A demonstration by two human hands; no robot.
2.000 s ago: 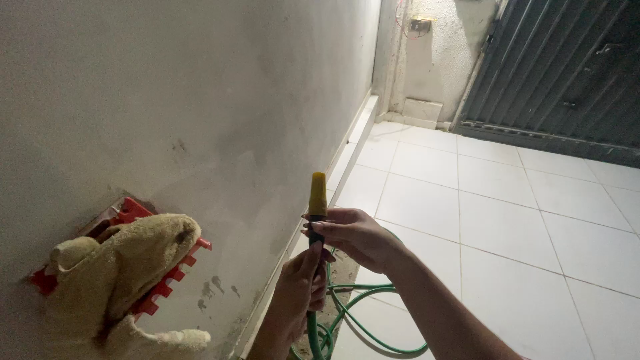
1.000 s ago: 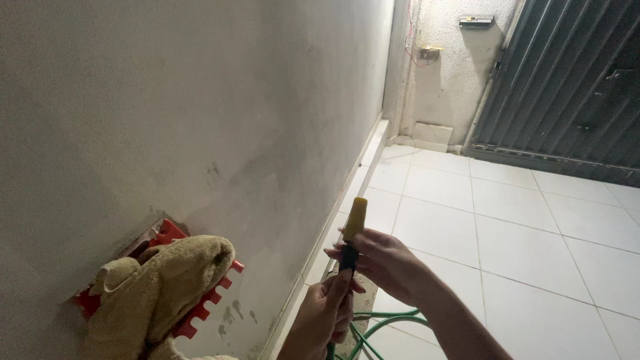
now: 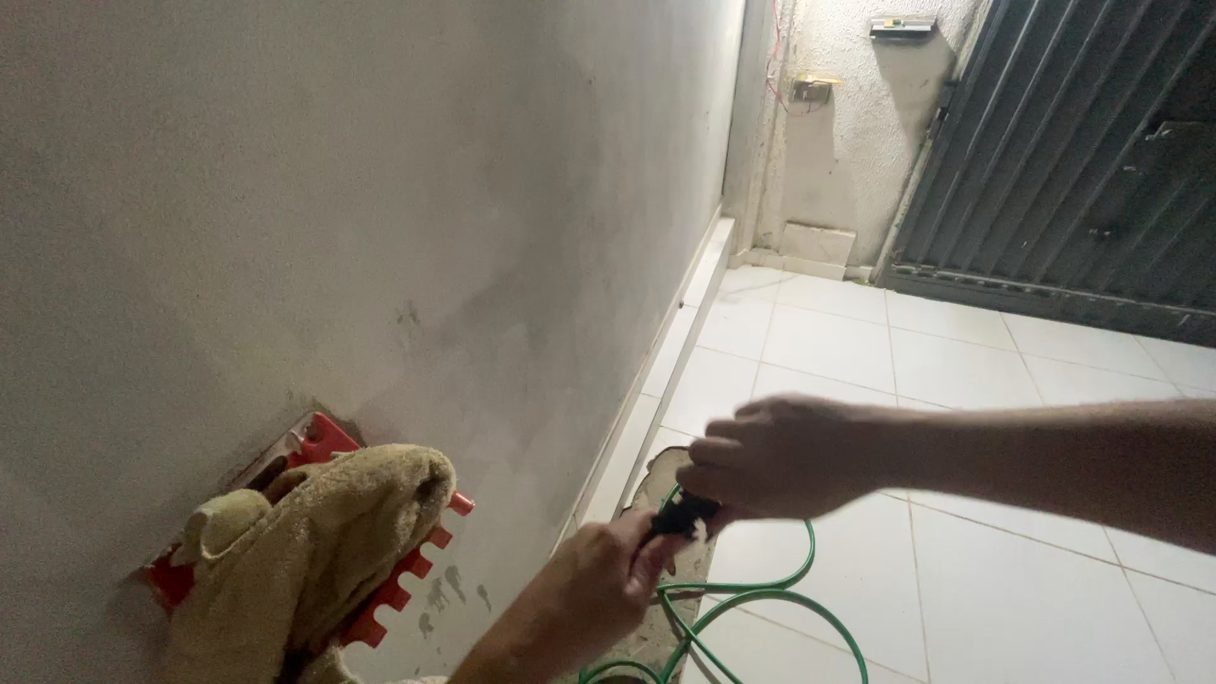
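Note:
My left hand [image 3: 598,575] is closed around the lower end of a black hose connector [image 3: 680,515], at the lower middle of the head view. My right hand [image 3: 779,456] grips the other end from above, and its fingers hide the tip. A green hose [image 3: 812,598] lies in loops below and to the right of both hands. To the left, a tan cloth [image 3: 313,551] hangs over a red plastic rack [image 3: 389,598] with a notched edge, fixed on the wall.
A grey wall [image 3: 427,237] runs along the left, with a white tiled ledge [image 3: 655,370] at its foot. White floor tiles [image 3: 1007,589] extend to a dark ribbed metal gate [image 3: 1026,180]. An electrical box [image 3: 812,90] with thin wires is on the far wall.
The yellow nozzle tip seen upright above my hands earlier is no longer visible. My right hand has turned over the connector, its forearm now nearly level from the right.

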